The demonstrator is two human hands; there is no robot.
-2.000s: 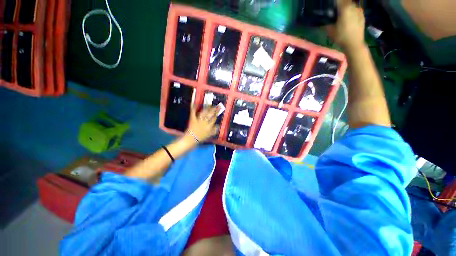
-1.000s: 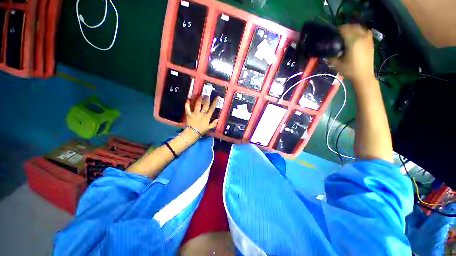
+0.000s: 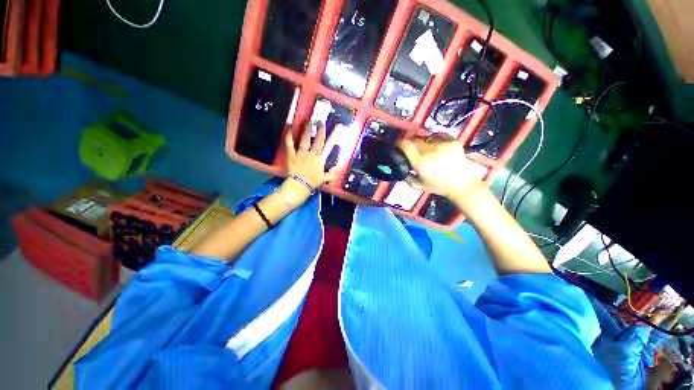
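Note:
The orange-red tray [image 3: 237,99] holds smartphones in two rows of slots. My left hand [image 3: 308,158] lies with fingers spread on a front-row phone, second slot from the left. My right hand [image 3: 441,164] holds a black barcode scanner [image 3: 383,158] over the middle of the front row, its cable running back across the tray. A bright glare shows on the tray between the scanner and my left hand. A lit white phone screen [image 3: 403,196] shows partly below my right hand. A white USB cable [image 3: 542,126] loops over the tray's right side.
More orange trays [image 3: 32,38] are stacked at far left. A green stool [image 3: 118,146] and red crates [image 3: 65,251] stand at lower left. Black cables [image 3: 567,156] lie on the green bench at right, near a large black object [image 3: 647,198].
My right hand has brought the scanner from the tray's back right to the middle of the front row. My left hand stays on its phone. The view has shifted, so the tray sits higher.

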